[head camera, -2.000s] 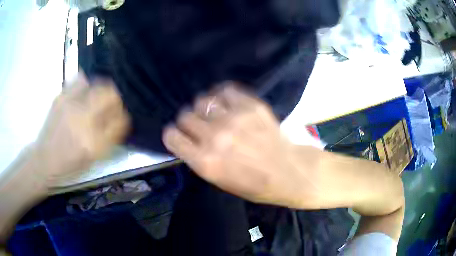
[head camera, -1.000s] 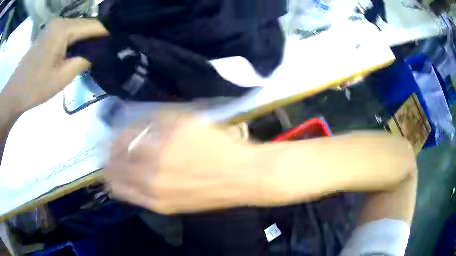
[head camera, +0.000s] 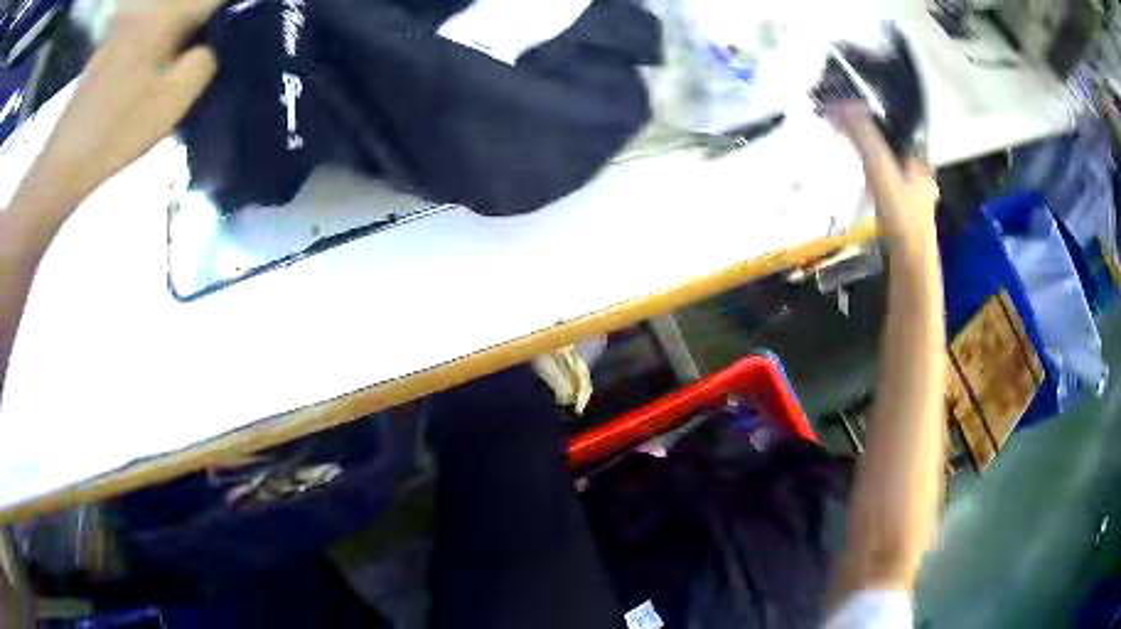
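A dark navy garment (head camera: 516, 135) lies on the white table at the upper left, with white lettering near its left part and a white label (head camera: 516, 25) on top. My left hand (head camera: 148, 86) is at the garment's upper left edge; its fingertips are partly cut off by the frame, so its grip is unclear. My right hand (head camera: 895, 172) is stretched far right over the table, its fingers at a dark object (head camera: 891, 86). The fingers are blurred, and whether they hold it cannot be seen.
The white table has a yellow-brown front edge (head camera: 492, 356). A dark thin tool (head camera: 746, 129) lies right of the garment, near clear plastic (head camera: 719, 62). Below the table are a red bin (head camera: 652, 420) and dark cloth (head camera: 725, 528). A blue bin (head camera: 1026, 234) and cardboard (head camera: 998, 375) are at the right.
My right hand has moved from the front of the garment to the far right of the table. The garment has shifted, showing its white lettering and the metal plate. My left hand is slightly higher.
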